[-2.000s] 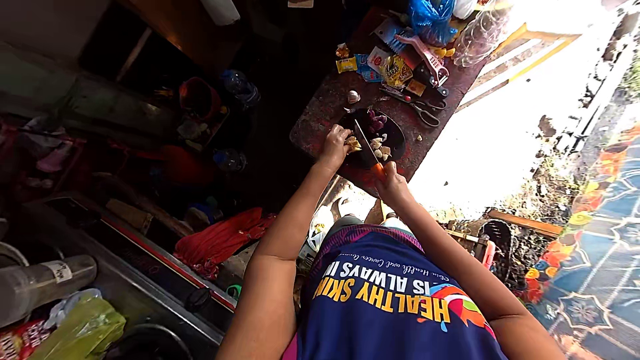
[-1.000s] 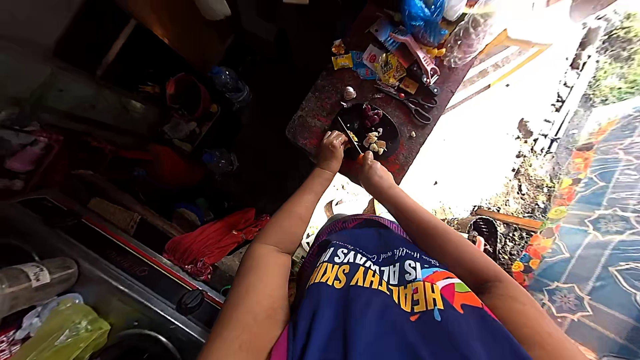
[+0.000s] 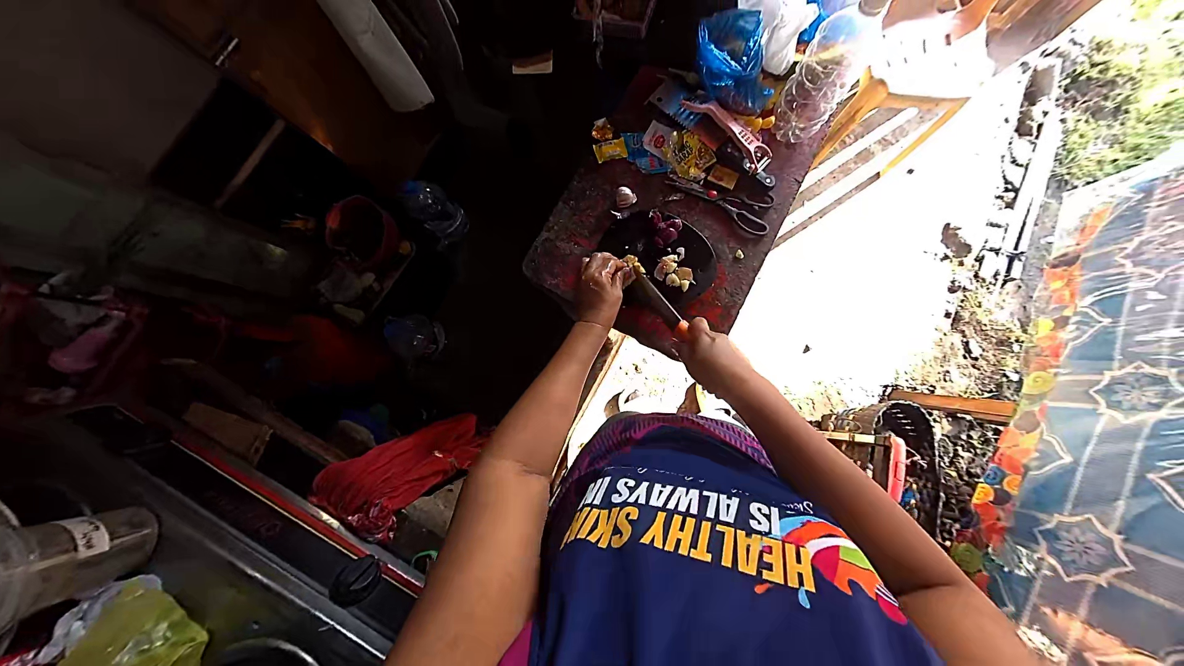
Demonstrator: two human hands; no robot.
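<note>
My right hand (image 3: 712, 356) is closed around the orange handle of a knife (image 3: 655, 298), whose blade points up and left over a dark round plate (image 3: 700, 250). At the plate's left edge my left hand (image 3: 603, 282) holds a small yellowish piece (image 3: 633, 264) against the blade's tip. Pale peeled pieces, which look like garlic or ginger (image 3: 674, 270), lie on the plate, with purple-red pieces, perhaps shallots (image 3: 664, 228), above them. A pale bulb, likely garlic (image 3: 625, 197), sits on the table just beyond the plate.
On the worn red table (image 3: 573, 222) lie scissors (image 3: 731, 205), a pink-handled peeler (image 3: 735, 129), seasoning packets (image 3: 684, 153) and a blue plastic bag (image 3: 731, 55). A chair (image 3: 916, 79) stands behind at right. A gas stove (image 3: 268, 518) is at lower left, beside a red cloth (image 3: 398, 467).
The knife blade was raised above the plate two seconds ago; now it is lower, with its tip at my left fingers. Both hands remain near the plate's lower edge.
</note>
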